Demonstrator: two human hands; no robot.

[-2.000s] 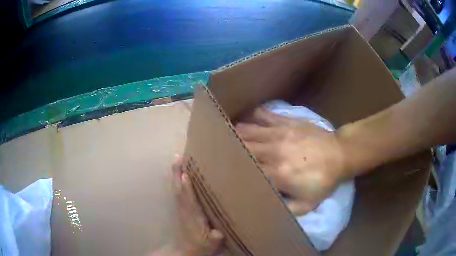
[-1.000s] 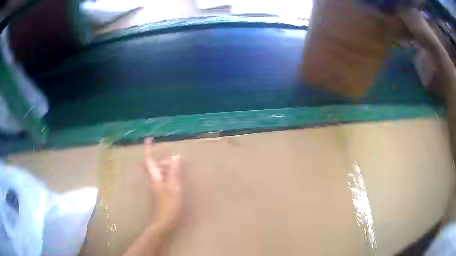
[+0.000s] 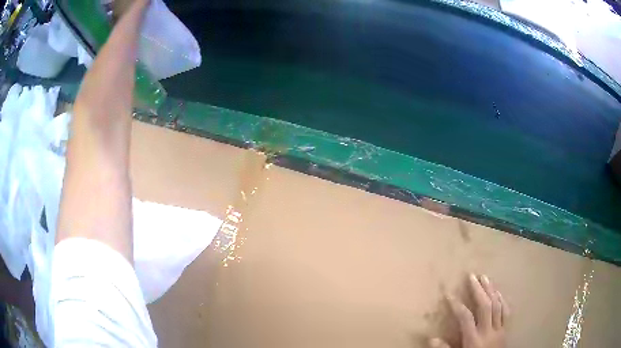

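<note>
My left arm reaches up across the left side; my left hand (image 3: pixel 129 5) is at the top edge, mostly cut off. A white bag (image 3: pixel 167 41) lies right beside it over the belt's near end; whether the hand grips it is hidden. My right hand (image 3: pixel 480 312) rests at the lower right on the tan cardboard table cover (image 3: pixel 340 258), fingers spread, empty, cut off by the bottom edge. Crumpled white poly bags (image 3: pixel 27 177) hang at the far left, and another white bag (image 3: pixel 170 245) lies partly behind my left forearm.
A dark conveyor belt (image 3: pixel 381 81) runs beyond the green frame rail (image 3: pixel 408 177). A green post (image 3: pixel 88 24) stands at the upper left beside white bundles (image 3: pixel 44 58). A brown edge (image 3: pixel 615 163) shows at the right rim. White material (image 3: pixel 579 20) lies beyond the belt.
The view has swung left. The carton that stood before me, then showed blurred over the belt, is gone from the table. My left arm now reaches to the upper left; my right hand rests on the cardboard.
</note>
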